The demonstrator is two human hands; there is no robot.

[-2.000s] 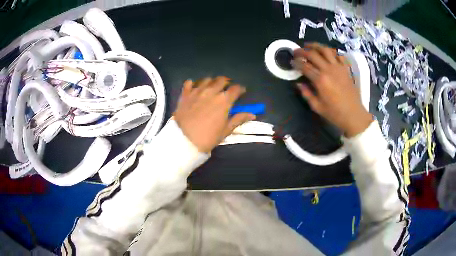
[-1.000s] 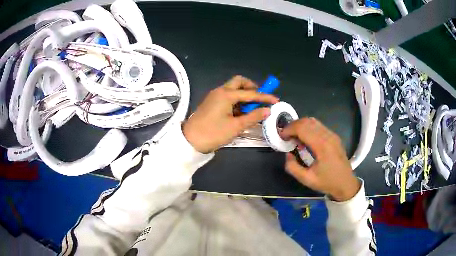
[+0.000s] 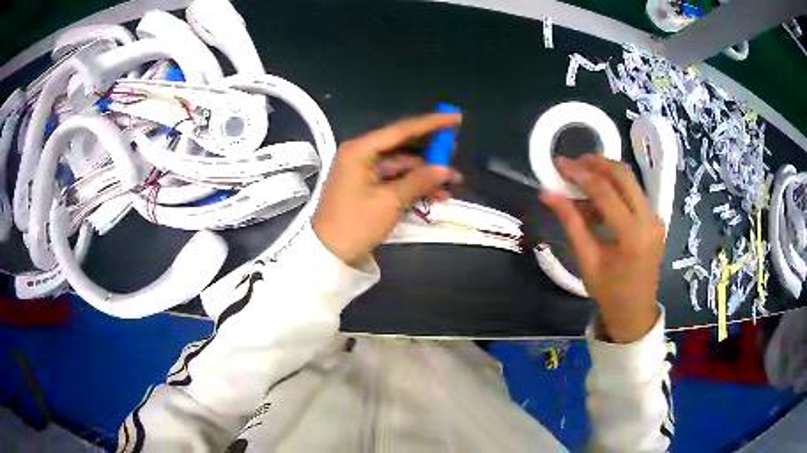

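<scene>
My left hand (image 3: 376, 181) holds a blue battery cell (image 3: 441, 140) between its fingertips, near the middle of the bench. My right hand (image 3: 611, 234) holds a white tape roll (image 3: 538, 137) with its fingers at the dark centre hole. A short pale strip (image 3: 513, 172) sticks out from the roll's left side, blurred. An open white neckband housing (image 3: 464, 221) lies on the bench below and between the hands. Its curved band passes behind my right hand to a rounded end (image 3: 653, 146) at the right.
A tangled pile of white neckband units (image 3: 106, 281) lies at the left. A heap of liner scraps (image 3: 721, 150) with yellow strips (image 3: 723, 296) lies at the right. More white units (image 3: 786, 230) stand at the far right edge. A pale rail (image 3: 611, 40) borders the black bench.
The hands have moved apart. The tape roll has moved up and right with my right hand and now shows its flat face. The blue cell has tipped more upright in my left hand.
</scene>
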